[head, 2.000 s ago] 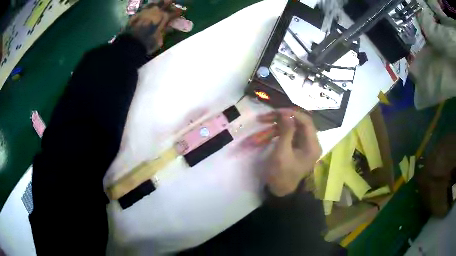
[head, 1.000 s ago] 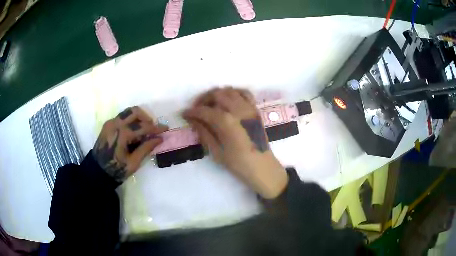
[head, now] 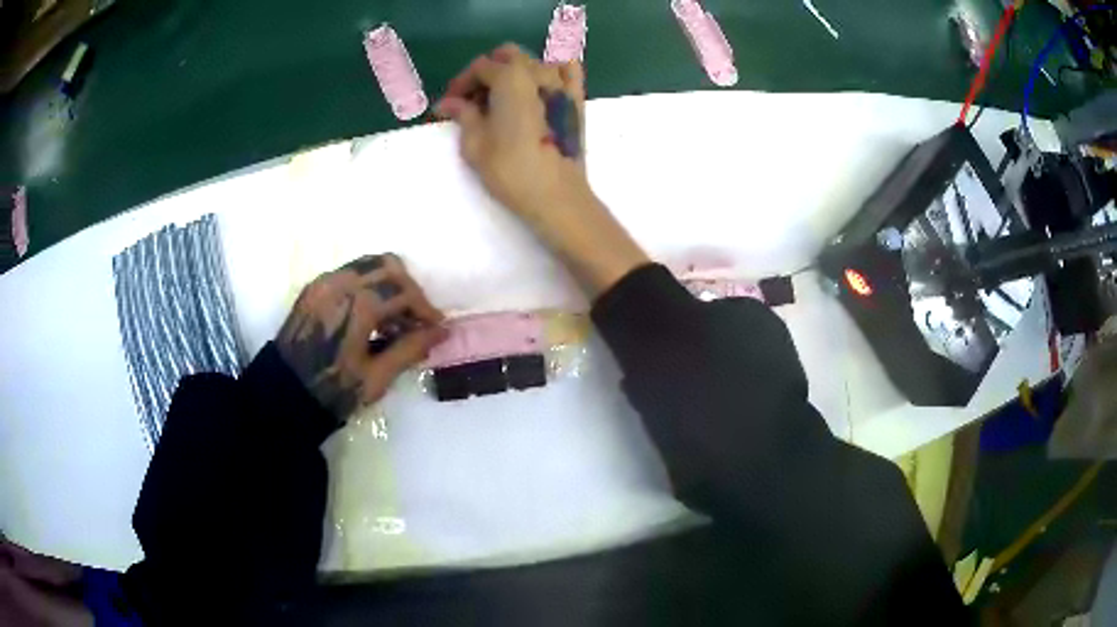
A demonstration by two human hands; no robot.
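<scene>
A pink housing [head: 490, 338] lies on the tabletop jig, above a row of black blocks [head: 490, 376]. My left hand [head: 355, 328] has its thumb and fingers closed on the housing's left end. My right hand [head: 521, 135] is raised over the table's far edge beside the green belt. Its fingertips are bunched; whether they hold anything small cannot be seen. A second pink housing [head: 723, 289] lies at the jig's right end by a black block [head: 778, 290], partly hidden by my right sleeve.
Several pink housings lie on the green belt [head: 245, 98], one [head: 394, 74] left of my right hand. A bundle of silver-grey strips [head: 181, 319] lies at left. A black press [head: 913, 282] with a red-orange light stands at right. Yellow strips [head: 928, 484] are below the table's right edge.
My right hand has moved from above the jig up to the belt edge, uncovering the left pink housing. My left hand stays at that housing's end. The view has shifted, and belt pieces appear further right.
</scene>
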